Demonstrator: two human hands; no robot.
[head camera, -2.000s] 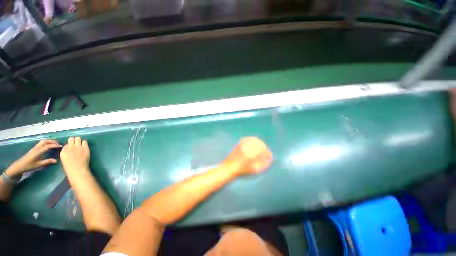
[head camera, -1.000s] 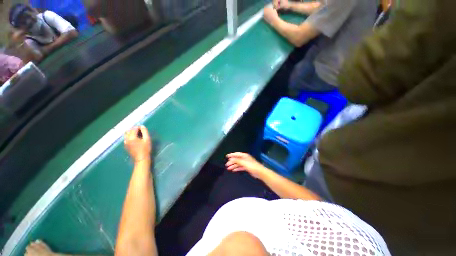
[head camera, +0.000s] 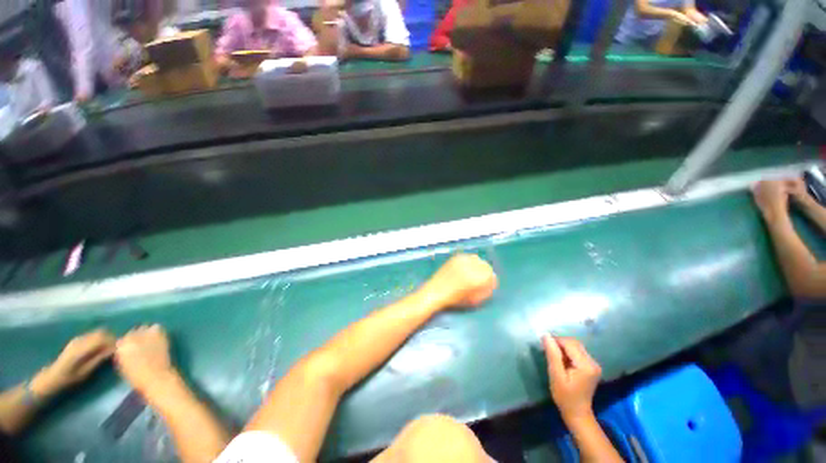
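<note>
My left hand is bare and closed in a fist. It rests on the green workbench top near the white edge rail, with the forearm lying across the bench. No object shows in it. My right hand is bare, over the front part of the bench. Its fingers are loosely curled with the thumb apart, and nothing shows in it. The inside of both palms is hidden.
The white rail borders the green belt. Neighbours' hands are at left and right. A blue stool is lower right, a grey post upper right. People, brown cartons and a translucent bin are beyond.
The view swung right, then back to face the belt. My right hand, out of picture two seconds ago, is now over the bench. My left hand is still a fist on the bench.
</note>
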